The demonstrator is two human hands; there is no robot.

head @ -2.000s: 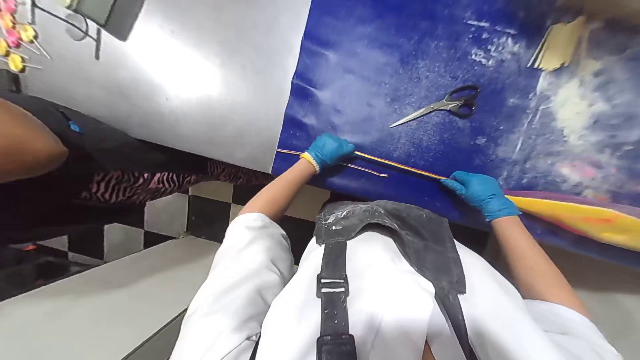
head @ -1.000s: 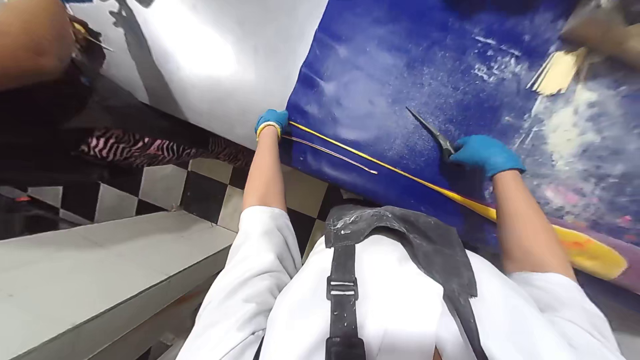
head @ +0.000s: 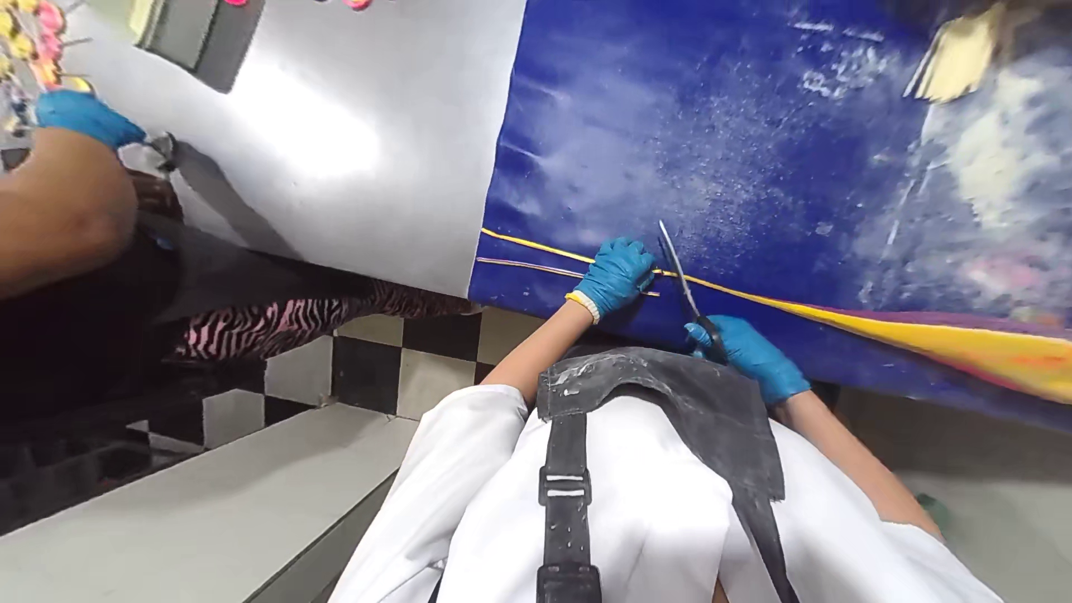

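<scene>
Both my hands wear blue gloves. My left hand (head: 618,275) is closed over a long yellow candy rope (head: 729,291) near the front edge of the blue mat. My right hand (head: 749,352) grips the black handles of a pair of scissors (head: 680,272), whose blades cross the rope just right of my left hand. Toward the right the rope widens into a thick yellow and orange mass (head: 971,339) with a purple side. A thinner cut strand (head: 532,266) lies below the rope and passes by my left hand.
The blue mat (head: 670,126) bears white powder. Left of it is a shiny metal table (head: 402,126), where a co-worker's gloved hand (head: 84,117) is beside pink and yellow lollipops (head: 42,38). A gray box (head: 201,38) and a pale stack of sheets (head: 959,59) lie farther back.
The scissors lay on the mat at first; my right hand took hold of them and brought them to the rope. My left hand went left to the mat's edge, then came back right.
</scene>
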